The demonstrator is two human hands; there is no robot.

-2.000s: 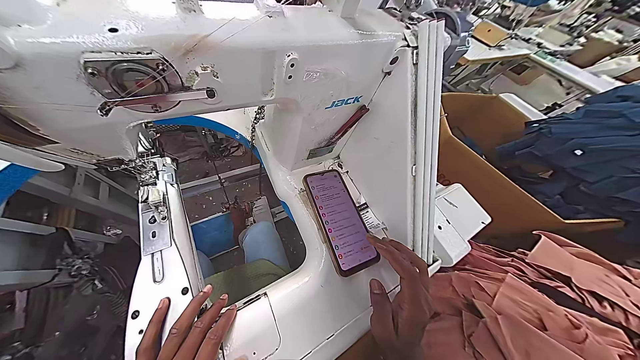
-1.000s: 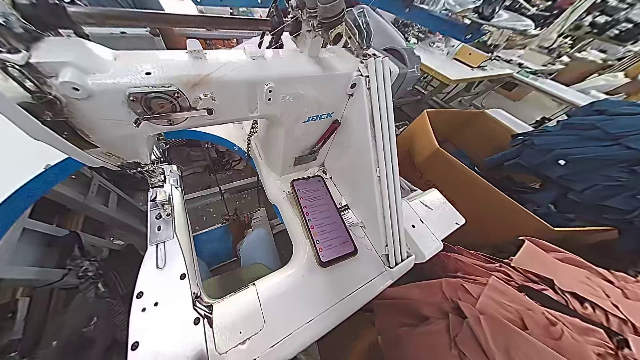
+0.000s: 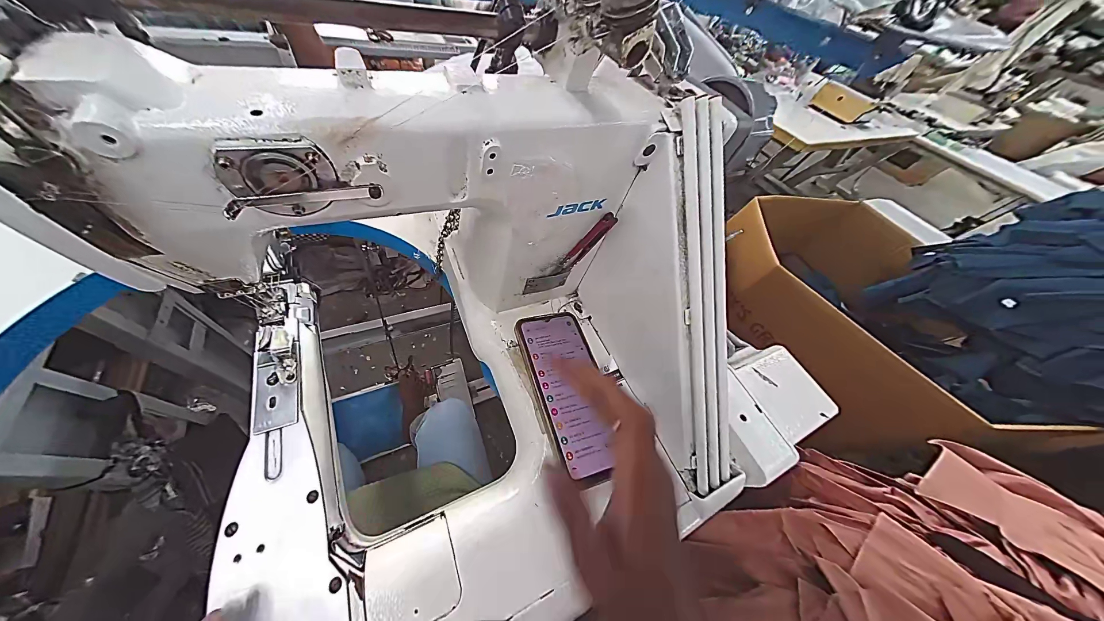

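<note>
A smartphone with a lit screen showing a list lies on the bed of a white Jack sewing machine. My right hand is over the phone's right side, blurred, with a finger at or just above the screen; whether it touches cannot be told. It holds nothing. Of my left hand only a blurred bit shows at the bottom edge, near the machine's narrow arm with its metal needle plate. A dark red tool rests against the machine body beneath the maker's name.
Salmon-coloured fabric pieces are heaped at the lower right. Behind them stands a cardboard box beside a pile of dark blue fabric. A foot and jeans-clad legs show through the machine's opening. Worktables stand farther back.
Both hands were out of view one second ago. My right hand has come in over the phone, and a bit of my left hand shows at the bottom edge. The phone remains on the machine.
</note>
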